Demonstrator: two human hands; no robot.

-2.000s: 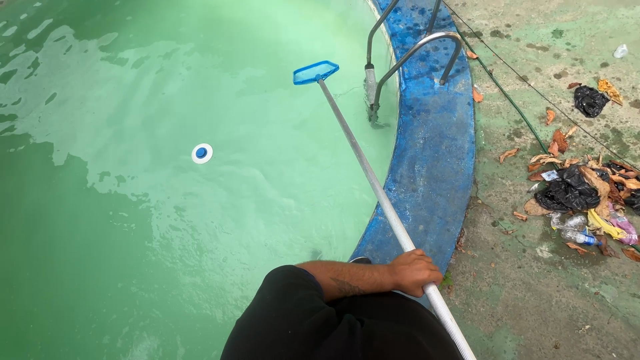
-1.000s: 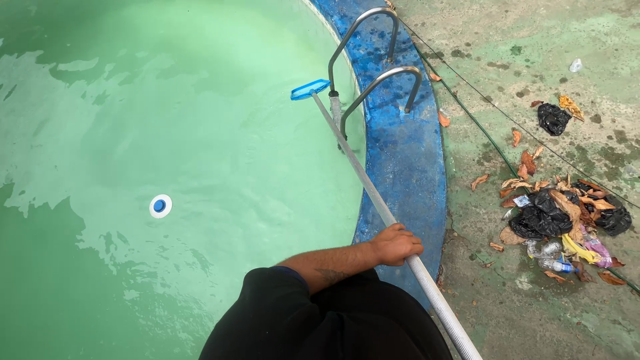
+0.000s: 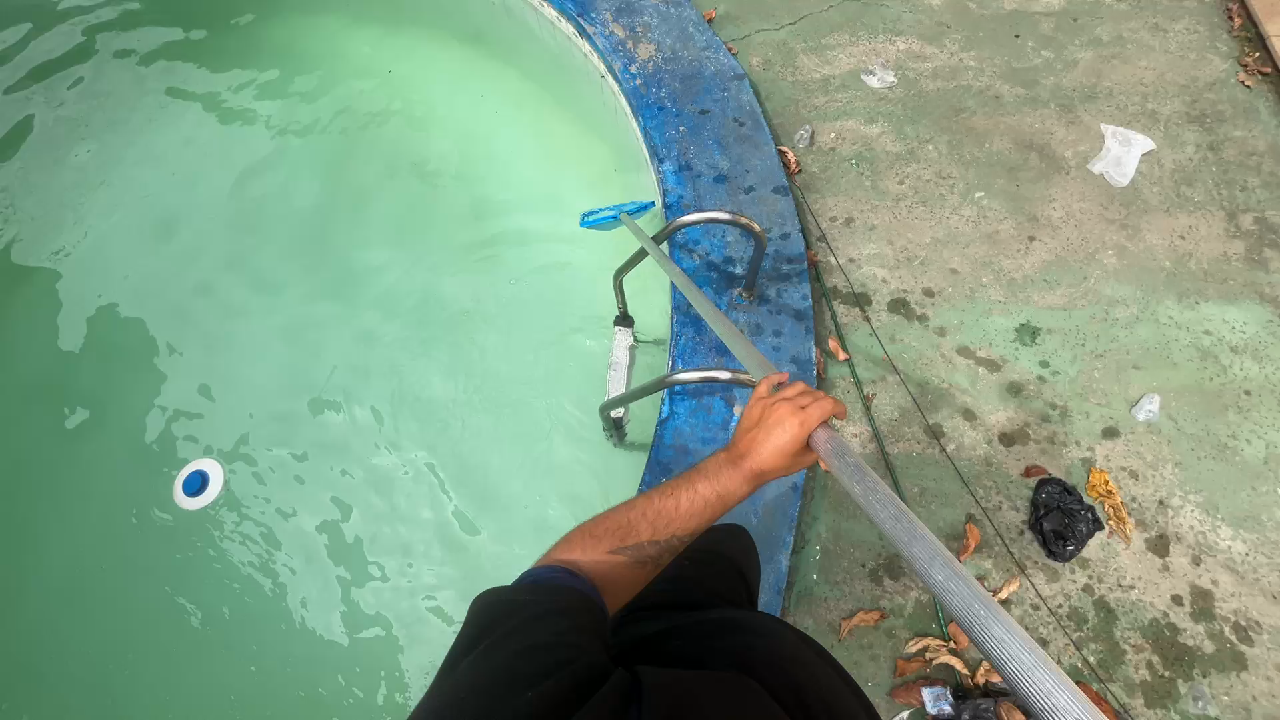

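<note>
My left hand (image 3: 785,428) is closed around a long ribbed metal pole (image 3: 900,515), over the pool's blue edge. The pole runs from the lower right up to a blue skimmer net head (image 3: 617,214), which is above the water beside the pool's rim. Its shaft crosses over the far handrail of the metal pool ladder (image 3: 715,216), and my hand is at the end of the near handrail (image 3: 690,378). My right hand is outside the view.
A white and blue round float (image 3: 198,484) lies on the green water. The blue coping (image 3: 735,130) curves along the pool. On the concrete are a thin hose (image 3: 862,385), a cable, a black plastic bag (image 3: 1064,519), dry leaves (image 3: 862,623) and a white plastic scrap (image 3: 1120,155).
The net head has come closer to the pool's rim, and the pole now crosses the ladder's handrail. My left hand still grips the pole. The view has shifted along the deck.
</note>
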